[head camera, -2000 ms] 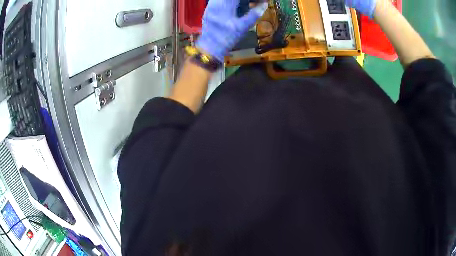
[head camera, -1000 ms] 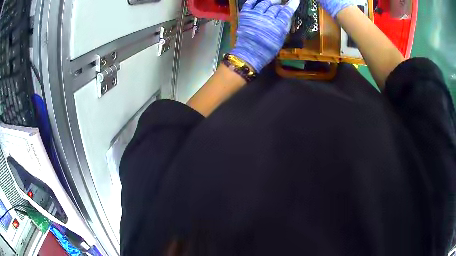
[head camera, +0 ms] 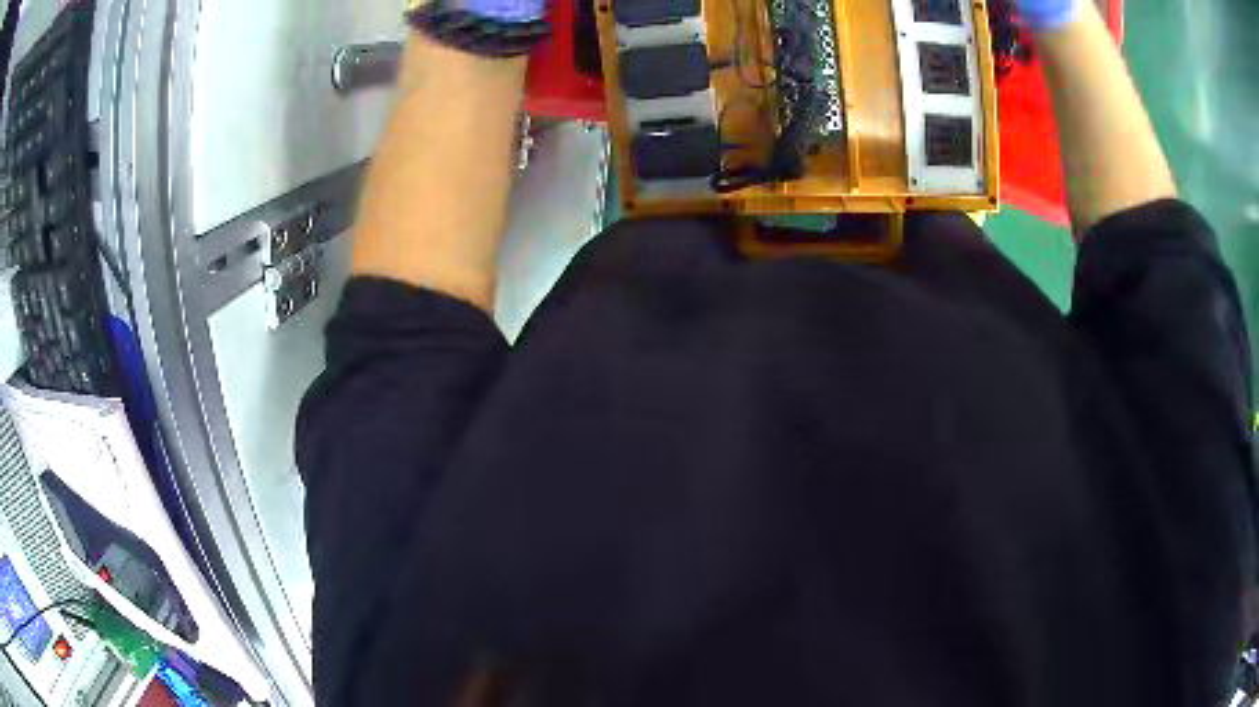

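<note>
The orange tray (head camera: 867, 124) lies in front of me at the top of the view, cut off by the edge. Black power adapters (head camera: 666, 69) stand in its left white strip. The right strip shows flat black sockets (head camera: 944, 69). Thin black leads (head camera: 753, 173) lie bundled along the middle beside the green connector board (head camera: 833, 83). The orange handle (head camera: 824, 252) is at the near end. My left hand (head camera: 500, 8) is mostly cut off by the top edge, left of the tray. My right hand (head camera: 1052, 11) is also cut off, right of the tray. The fingers of both are hidden.
A red bin (head camera: 1029, 138) is under the tray and shows on both sides. White-grey cabinets (head camera: 276, 124) with metal hinges run along the left. A black keyboard (head camera: 53, 207), papers (head camera: 83, 414) and an instrument with a screen (head camera: 35, 608) are at the far left.
My left hand has moved left, off the tray, and towards the top edge. My right hand has moved right, past the tray's right side. The left-strip adapters now show.
</note>
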